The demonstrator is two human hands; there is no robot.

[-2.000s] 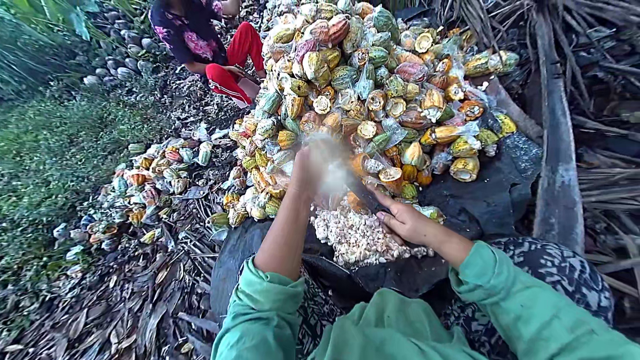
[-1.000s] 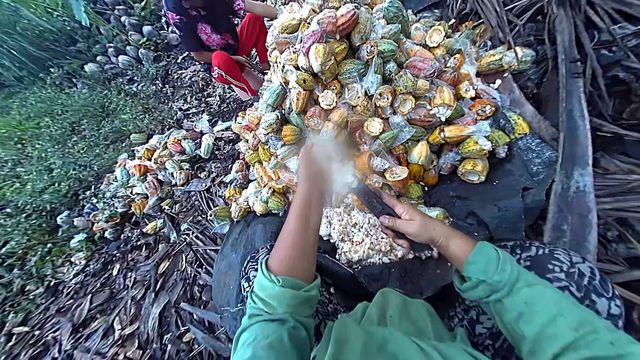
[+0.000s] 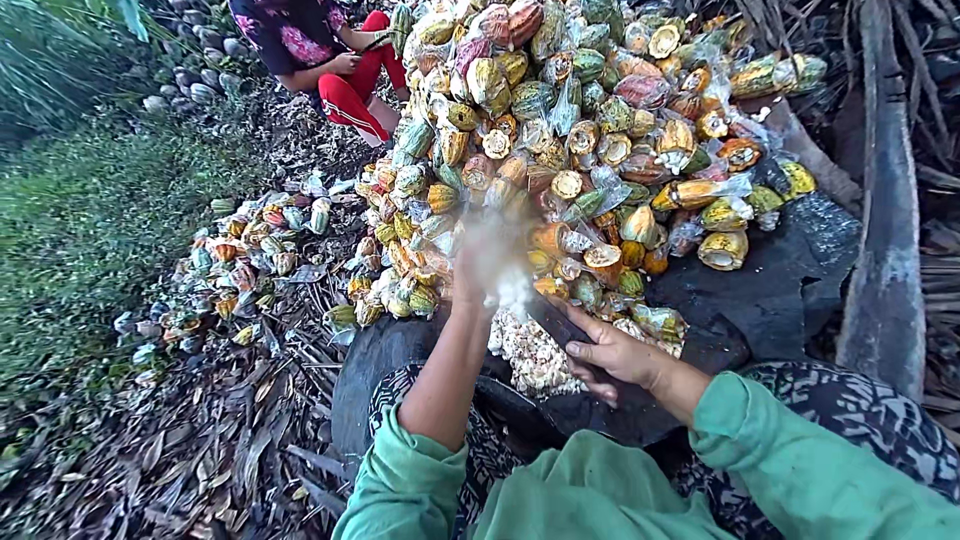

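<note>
In front of me my left hand (image 3: 476, 270) reaches forward, its fingers lost in a hazy blur over the pods; a pale mass of cocoa pulp (image 3: 514, 289) shows beside it. My right hand (image 3: 607, 356) is closed around the dark handle of a tool (image 3: 559, 322), possibly a knife, angled up toward the left hand; its far end is blurred. Beneath both hands lies a heap of white, wet cocoa beans (image 3: 536, 360) on a dark sheet (image 3: 757, 277). Behind it rises a big pile of cocoa pods (image 3: 532, 97), many cut and wrapped in thin plastic.
A co-worker in red trousers (image 3: 352, 97) sits at the upper left beside the pile. More pods and husks (image 3: 240, 247) lie on the left, near grass (image 3: 97, 210) and dry leaves (image 3: 202, 442). A long, dry palm stalk (image 3: 885, 225) runs along the right.
The co-worker's hands have come into view beside the pile. My left hand stays over the pods, blurred throughout, and my right hand still grips the dark tool. The view has shifted slightly.
</note>
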